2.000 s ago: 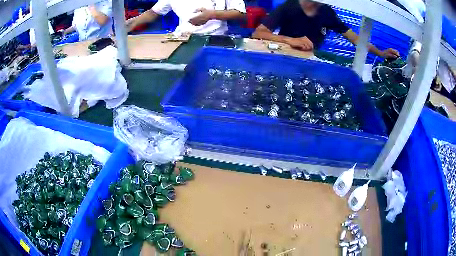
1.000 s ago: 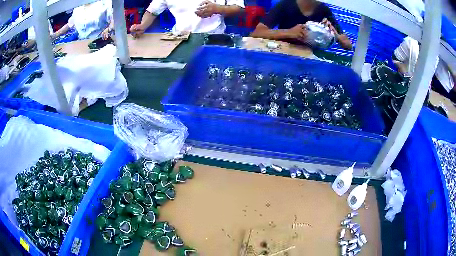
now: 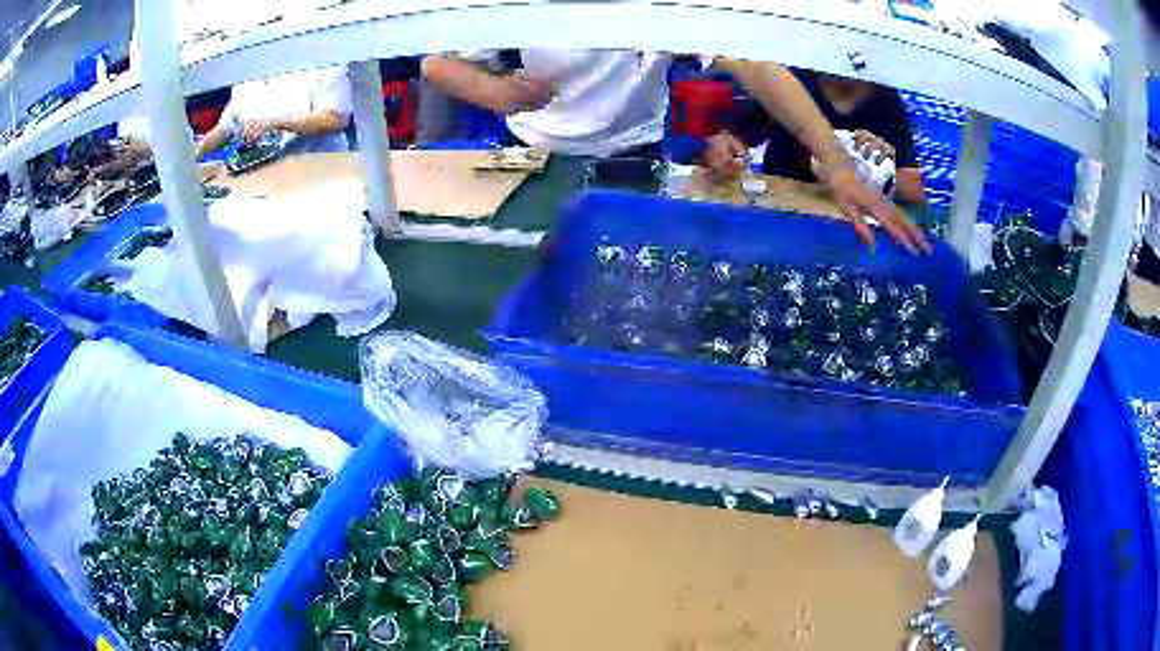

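Neither of my hands is in view. A heap of green moulded parts (image 3: 407, 560) with pale rims lies at the left of the tan cardboard mat (image 3: 636, 560). Small silver inserts (image 3: 935, 626) lie loose at the mat's lower right, cut off by the picture's edge. Two white glue bottles (image 3: 953, 555) lie just above them. More silver pieces (image 3: 814, 505) lie in a row along the mat's far edge. A crumpled clear plastic bag (image 3: 458, 404) lies behind the green heap.
A blue crate (image 3: 763, 439) behind the mat holds green parts in spaced rows. A white-lined blue crate (image 3: 369, 477) at left holds heaped green parts. White frame posts (image 3: 1075, 305) and a shelf cross the view. People sit opposite; one person's hand (image 3: 878, 210) reaches to the crate's far rim.
The view has tilted up and shifted left, so the scene sits lower and further right. A person opposite has stretched an arm to the middle crate's far rim.
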